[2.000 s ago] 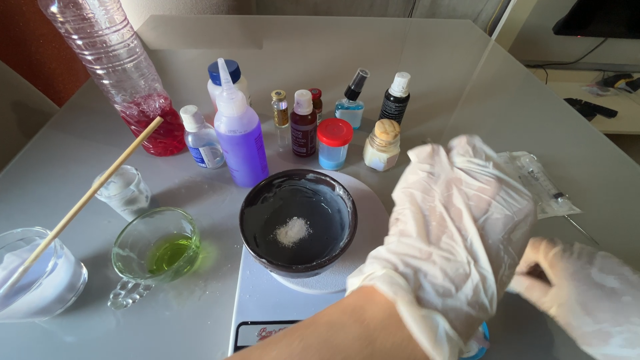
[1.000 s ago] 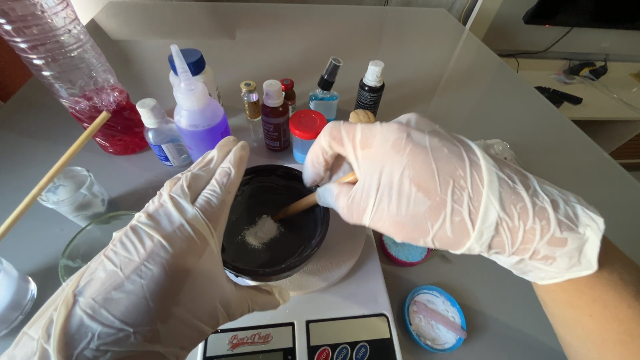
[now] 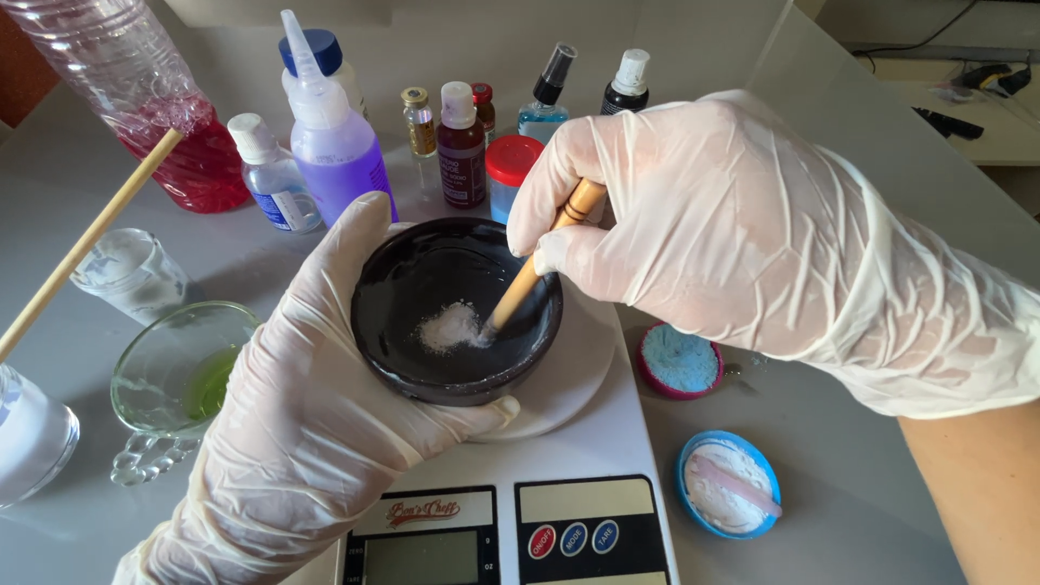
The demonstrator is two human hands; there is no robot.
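Note:
My left hand (image 3: 325, 406), in a whitish glove, grips the side of a dark glazed bowl (image 3: 390, 357) over the round plate of a white kitchen scale (image 3: 487, 467). A small heap of white powder (image 3: 451, 327) lies in the bowl. Between the thumb and fingers of my gloved right hand (image 3: 650, 219) is a thin wooden stick (image 3: 520, 292), tilted, its lower end touching the powder. Right of the scale lie a pink cap of light blue powder (image 3: 682, 360) and a blue cap of white powder (image 3: 729, 487) with a pale pink spatula (image 3: 731, 485) across it.
Behind the bowl stand a squeeze bottle of purple liquid (image 3: 337, 166), a red-lidded jar (image 3: 514, 160) and several small bottles. A large plastic bottle with red liquid (image 3: 191, 162) is at back left. On the left are a glass cup with green liquid (image 3: 146, 390) and glasses of white matter.
Two seconds ago no hand held the bowl; a second ago both hands were at it, the stick in my right. Since then the view has come closer.

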